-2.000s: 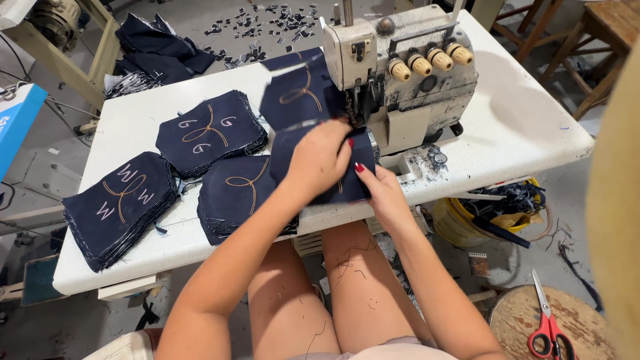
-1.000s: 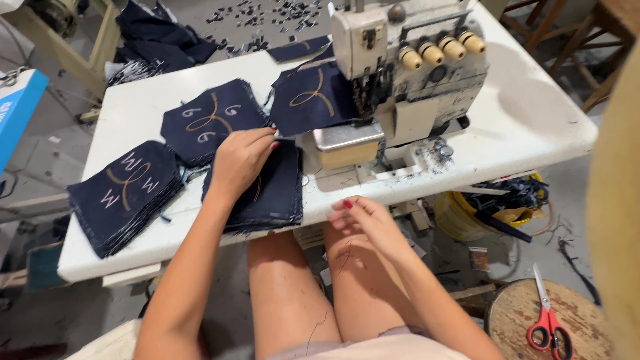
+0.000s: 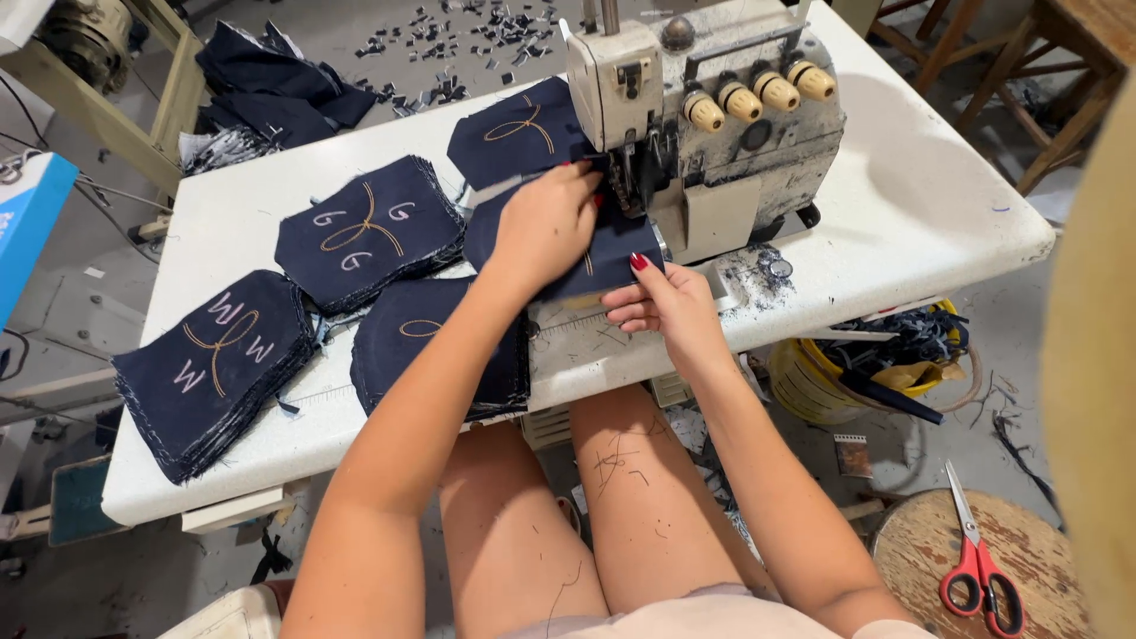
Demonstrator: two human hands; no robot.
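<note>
A dark denim pocket piece (image 3: 621, 253) lies at the presser foot of an overlock sewing machine (image 3: 754, 133). My left hand (image 3: 550, 226) rests on it near the foot, fingers bent. My right hand (image 3: 666, 297) pinches its near right corner between thumb and fingers. Another stitched piece (image 3: 515, 133) lies behind, left of the machine head. To the left are a stack marked G (image 3: 355, 257), a stack marked M (image 3: 213, 364) and an unmarked stack (image 3: 417, 355), partly hidden by my left forearm.
The white machine table (image 3: 923, 186) bears lint near its front edge. A yellow bucket of scraps (image 3: 803, 382) stands below, right. Red-handled scissors (image 3: 976, 568) lie on a round wooden stool (image 3: 914, 532). Dark cloth (image 3: 275, 89) is heaped behind the table, with floor scraps beside it.
One second ago my left hand was on the near stack and my right hand was free by the table edge. Now both are at a piece by the machine; another piece lies farther back.
</note>
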